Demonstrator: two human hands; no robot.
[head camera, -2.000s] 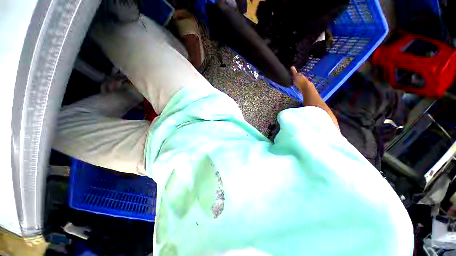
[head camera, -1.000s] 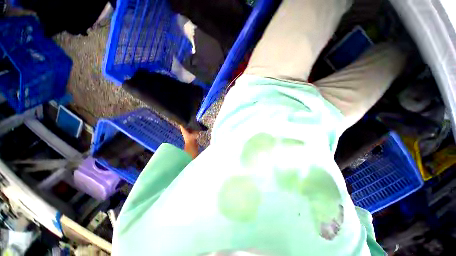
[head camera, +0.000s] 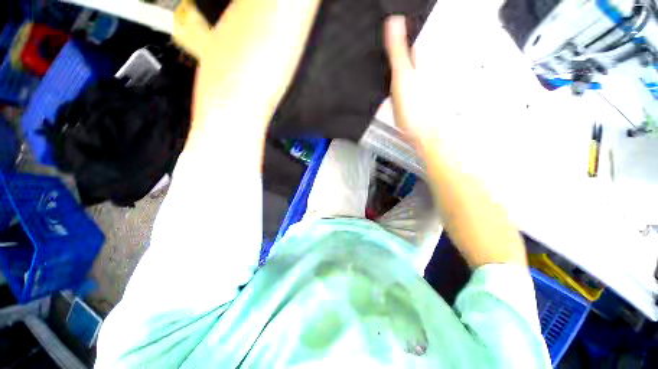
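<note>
A dark cloth piece (head camera: 332, 79) spans between my arms, at the left edge of the white machine table (head camera: 498, 144). My right hand (head camera: 405, 76) is at the cloth's right side, one digit lying over it and the other fingers hidden; it appears to grip the cloth. My left forearm rises along the cloth's left side, blurred and overexposed. My left hand is cut off by the top edge, so its hold cannot be seen.
A sewing machine (head camera: 588, 36) stands at the upper right, with a yellow-and-black tool (head camera: 594, 151) on the table. Black cloth (head camera: 115, 140) is heaped at left, near a blue crate (head camera: 50, 230). Another blue crate (head camera: 559, 313) is under the table at right.
The view has turned from the floor crates to the table. The dark cloth has come up from the crates to the table edge, and my right hand has come into view beside it.
</note>
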